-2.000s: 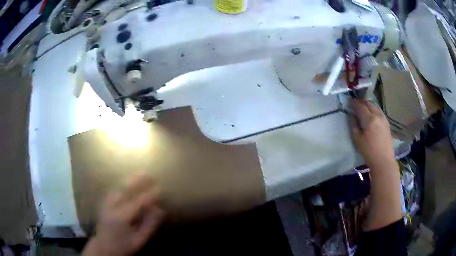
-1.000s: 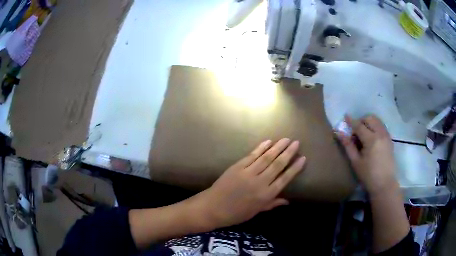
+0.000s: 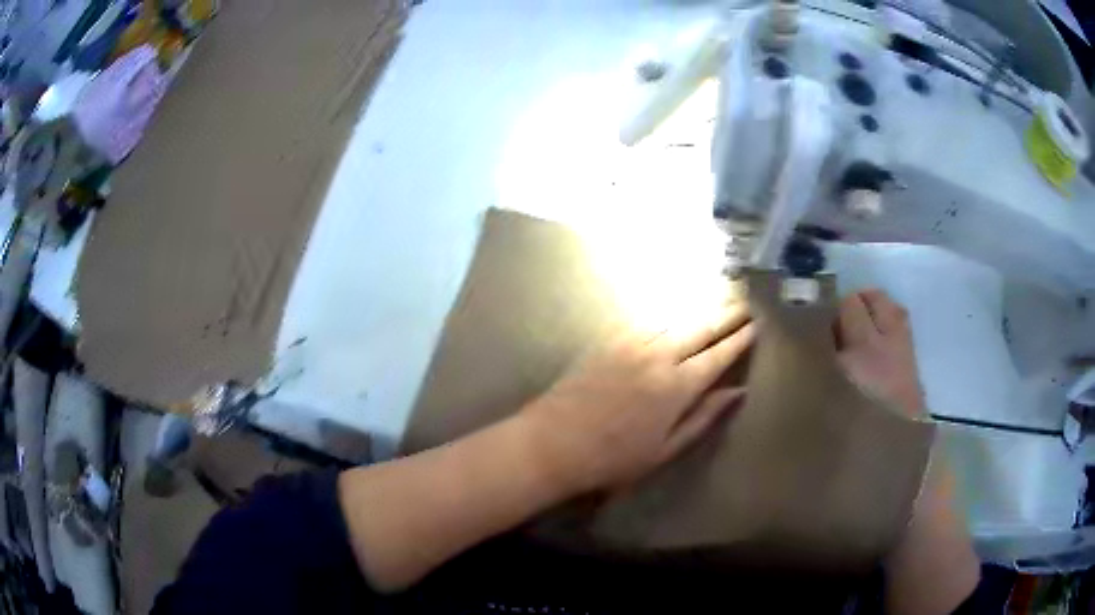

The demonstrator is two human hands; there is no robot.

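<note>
A brown garment panel (image 3: 829,451) with a curved cut-out on its right lies on the white machine table, its upper edge at the presser foot (image 3: 739,246). My left hand (image 3: 636,402) rests palm down on the panel, its fingertips just below the foot in the lamp's glare. My right hand (image 3: 877,348) is at the panel's right edge with bent fingers; the panel covers part of its wrist. Whether it pinches the cloth or holds anything is hidden. The white sewing machine head (image 3: 781,144) stands above the panel.
A stack of brown cut panels (image 3: 216,216) lies on the left of the table. A yellow and white spool (image 3: 1057,144) sits on the machine arm at the right. Pinkish cloth (image 3: 120,106) and mixed items crowd the far left. Grey-beige bundles (image 3: 78,445) hang at lower left.
My left hand has moved up the panel to the foot. My right hand's small pale item no longer shows, and the panel overlaps its wrist. The view has shifted, revealing more of the stack.
</note>
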